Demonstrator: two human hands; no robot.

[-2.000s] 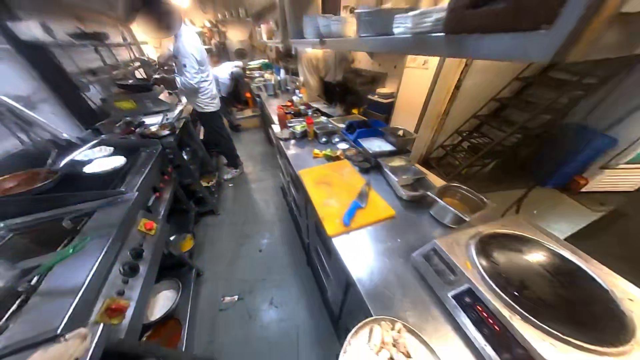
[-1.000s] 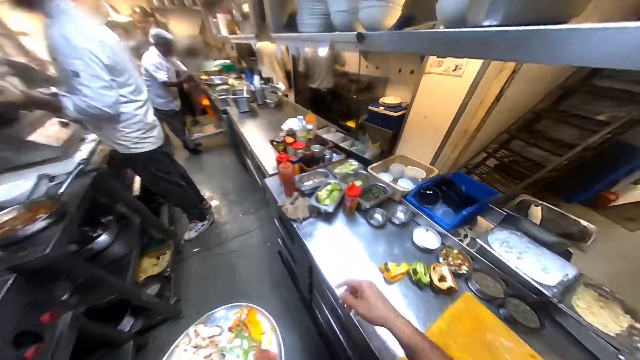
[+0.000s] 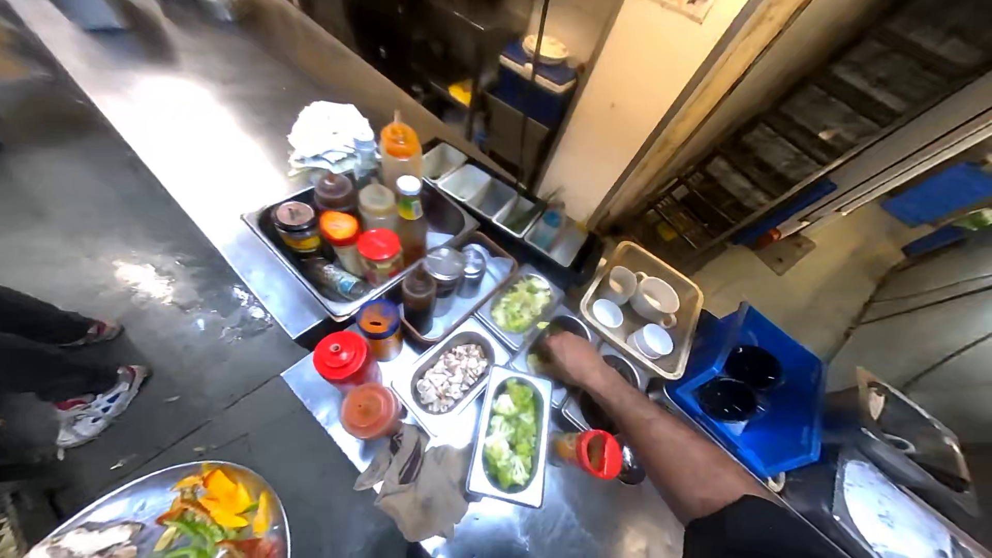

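Observation:
My right hand [image 3: 566, 355] reaches down into a steel container among the food pans; its fingertips are hidden and any hold cannot be made out. Just left of it are a pan of chopped pale green vegetable [image 3: 522, 304] and a pan of diced whitish pieces [image 3: 452, 377]. A pan of broccoli and cauliflower florets [image 3: 510, 442] stands nearer. At the lower left, a round steel plate [image 3: 284, 508] bears yellow pepper pieces [image 3: 225, 500], green strips and pale pieces. My left hand is out of sight.
A tray of bottles and jars [image 3: 260, 225], a red-lidded jar [image 3: 343, 358] and a grey cloth [image 3: 422, 488] are on the left. A tan tub of white cups [image 3: 682, 353] and a blue bin [image 3: 806, 403] lie right. A person's shoe [image 3: 101, 411] shows on the floor.
My right hand has gone from above the bare steel counter into a container among the pans. The view has turned closer onto these pans, and the yellow cutting board has left it.

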